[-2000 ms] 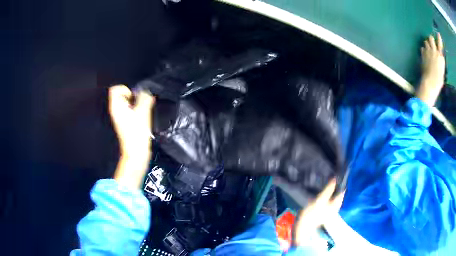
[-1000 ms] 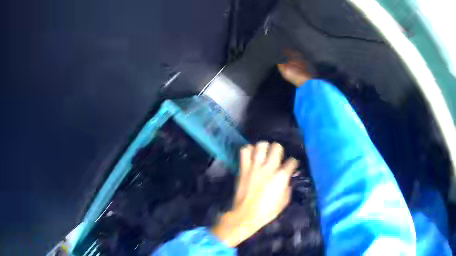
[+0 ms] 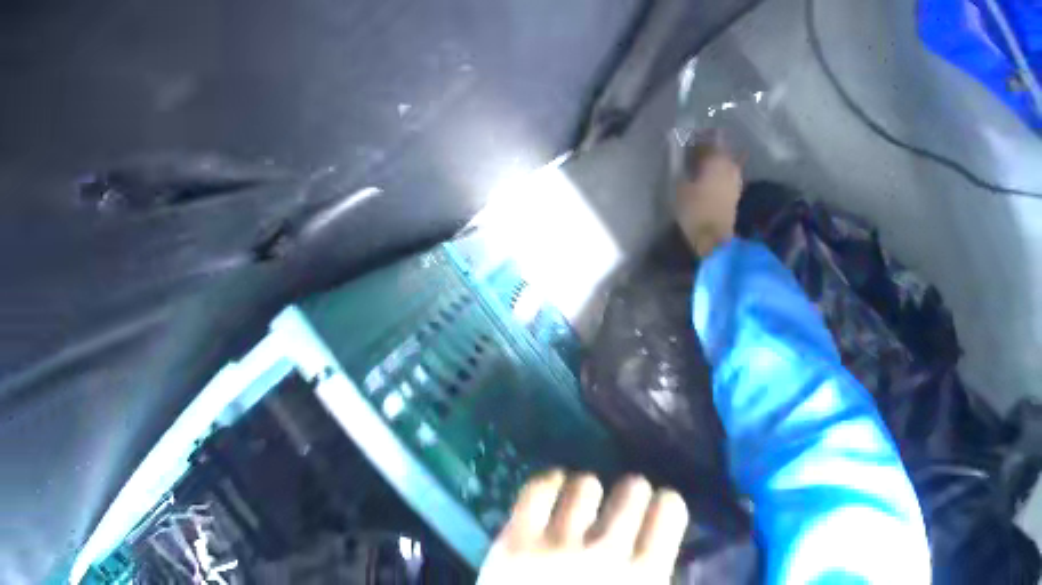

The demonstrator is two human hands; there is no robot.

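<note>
A teal-green slotted crate [image 3: 312,363] stands in front of me, with jumbled dark and grey parts [image 3: 274,491] inside. My left hand [image 3: 588,531] is at the bottom edge, partly cut off, its fingers bent beside the crate's rim; its grip is hidden. My right hand [image 3: 711,197] reaches far forward beyond the crate and is blurred. A clear, glossy plastic piece [image 3: 731,105] shows at its fingertips; whether it is gripped cannot be told. Shiny, crinkled black plastic bags [image 3: 880,309] lie around my right sleeve.
Dark sheeting [image 3: 229,114] hangs at the left and top, close to the crate. A bright white patch [image 3: 560,234] shows at the crate's far end. A thin dark cable [image 3: 880,139] runs over the grey floor [image 3: 788,143]. Blue cloth [image 3: 983,51] shows at the top right.
The bench edge has left the view, and the crate and black bags show more fully. The black plastic held earlier is out of my left hand. My right arm still reaches forward.
</note>
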